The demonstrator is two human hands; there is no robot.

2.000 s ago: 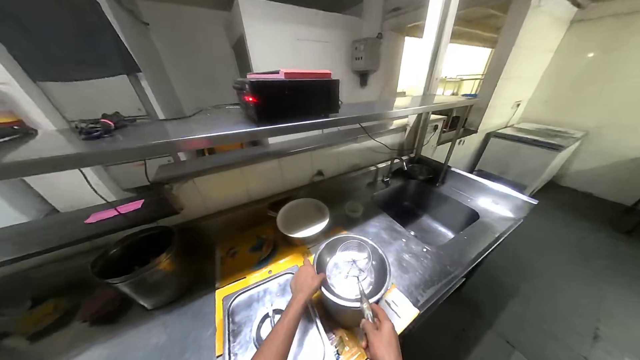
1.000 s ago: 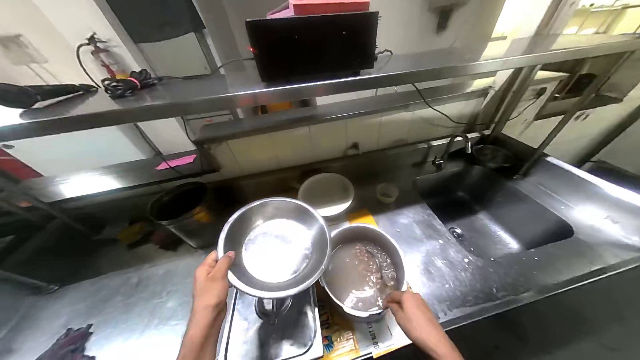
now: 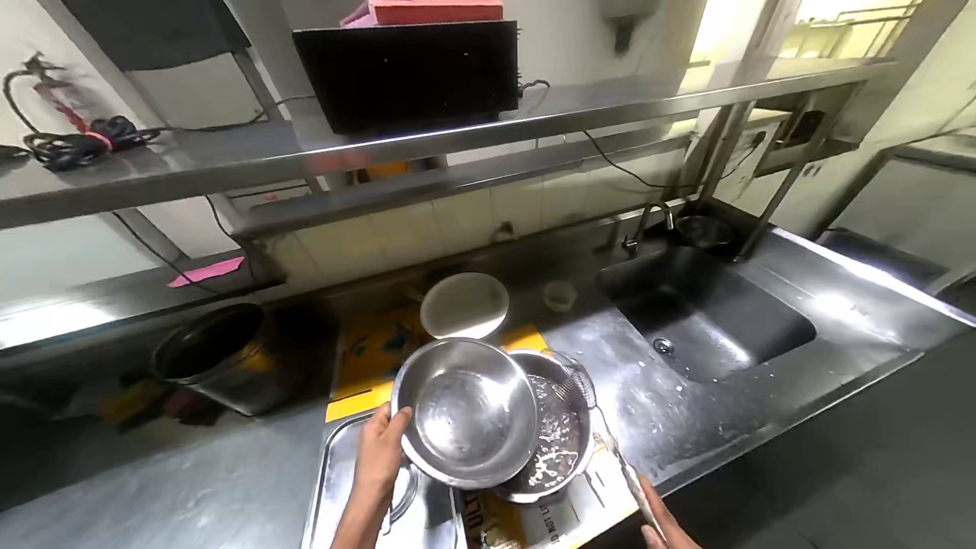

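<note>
My left hand point(image 3: 383, 450) grips the left rim of an empty steel bowl point(image 3: 465, 415), tilted above a steel pot point(image 3: 583, 457) and overlapping its left side. Dark liquid with pale bits or foam is in the pot. My right hand point(image 3: 665, 518) holds the long handle of a wire skimmer point(image 3: 577, 381), whose mesh head rests at the pot's upper right rim. A rectangular steel lid point(image 3: 332, 488) lies beneath my left forearm. A pale round bowl point(image 3: 463, 299) sits behind the steel bowl.
A sink point(image 3: 709, 313) with a curved tap point(image 3: 657, 213) is at the right. A small cup point(image 3: 560, 296) stands beside the pale bowl, and a metal bucket point(image 3: 236, 381) at the left. A steel shelf point(image 3: 595, 118) crosses above, carrying a black box point(image 3: 412, 76) and coiled cable point(image 3: 91, 145).
The steel bowl in my left hand has moved right, over the pot's left part. My right hand has moved away from the pot's rim, and the skimmer head now shows at the rim.
</note>
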